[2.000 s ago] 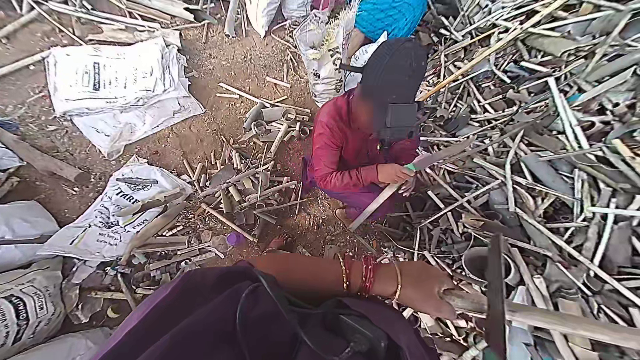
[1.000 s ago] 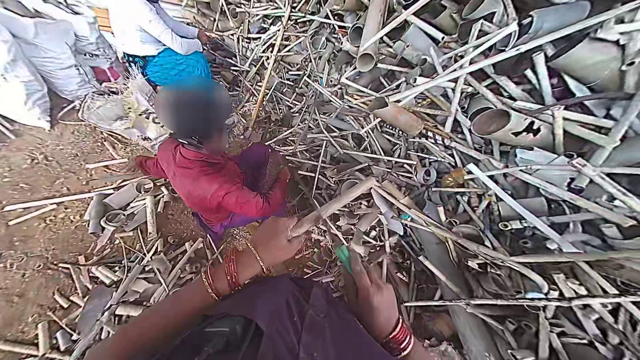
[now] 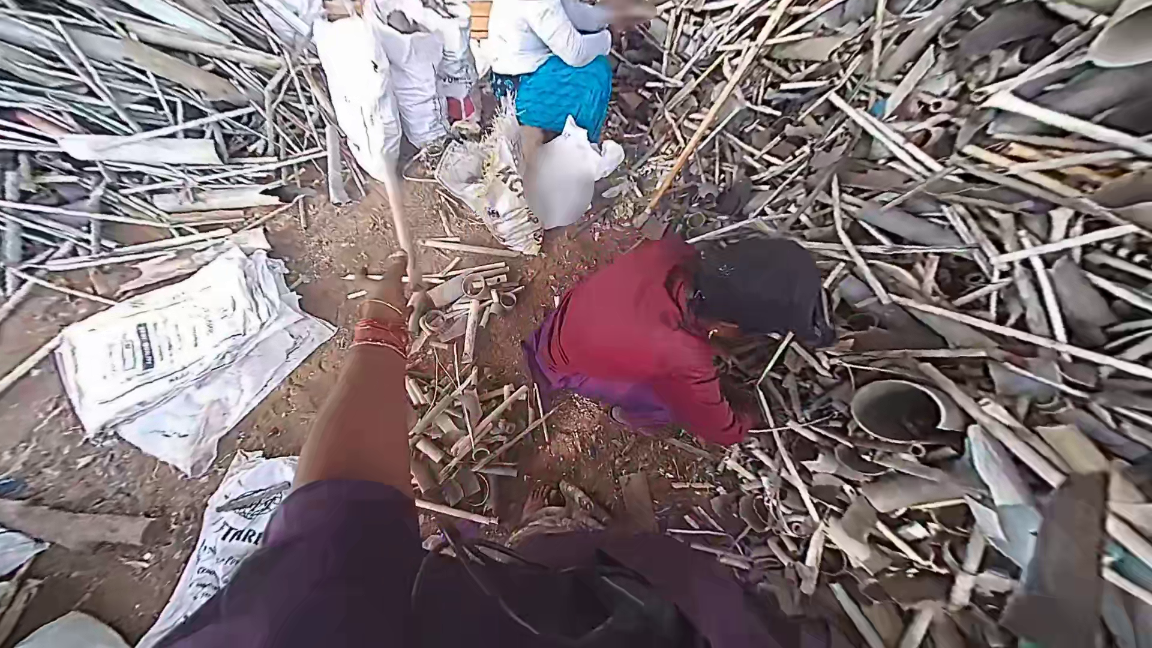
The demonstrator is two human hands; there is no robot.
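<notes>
My left arm reaches forward, with red and gold bangles at the wrist. My left hand (image 3: 389,281) is closed round the near end of a thin pale pipe or stick (image 3: 399,216); blur softens its edges. Just beyond and below the hand lies a heap of short cut pale pipe pieces (image 3: 468,405) on the bare soil. My right hand is out of view. At the lower right edge stands a dark flat piece (image 3: 1057,558); whether it is a blade or scrap, I cannot tell.
A crouching co-worker in a maroon top (image 3: 630,333) bends over the large scrap pipe heap (image 3: 945,270). Another person in a turquoise garment (image 3: 567,94) sits farther back near white sacks (image 3: 360,99). Printed sacks (image 3: 180,333) lie at left, below another pipe pile (image 3: 135,81).
The view has swung left. My left hand, at the scrap heap on the right a second ago, now reaches over the ground. My right hand has left view. The maroon-clad co-worker now bends lower.
</notes>
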